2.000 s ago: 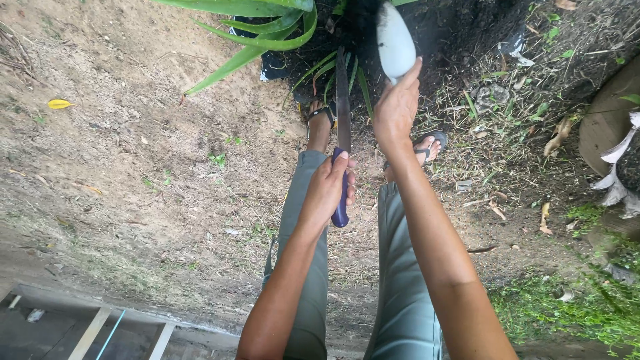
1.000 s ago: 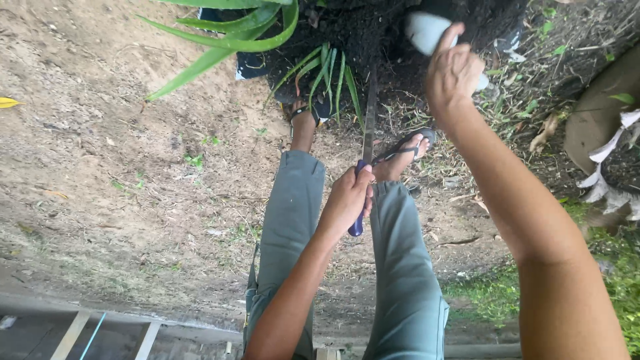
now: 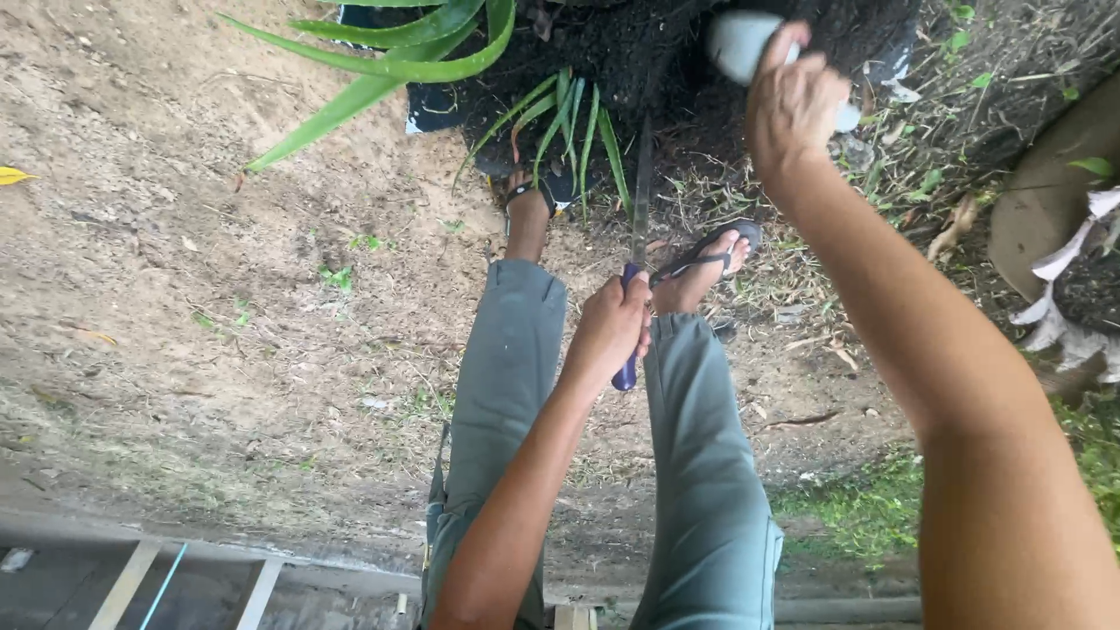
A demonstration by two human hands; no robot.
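Note:
My left hand (image 3: 612, 324) is closed round the purple handle of a long blade tool (image 3: 641, 188), whose metal end reaches into dark soil (image 3: 604, 52) at the top. At the upper right my right hand (image 3: 798, 105) grips a white scoop-like tool (image 3: 744, 45), its rounded part against the dark soil. Just left of the blade stands a small aloe-like plant (image 3: 569, 122) with thin green leaves. A larger aloe-like plant (image 3: 411, 66) spreads long leaves across the upper left.
My two feet in dark sandals (image 3: 700, 262) stand close below the soil. A round tan object (image 3: 1032, 192) and dry curled leaves (image 3: 1050, 289) lie at the right. Wooden slats (image 3: 127, 582) show at the lower left, and low green plants (image 3: 866, 507) grow at the lower right.
My right hand has moved right with the white tool, which was raised, largely clear of the soil, two seconds ago. My left hand still holds the purple handle.

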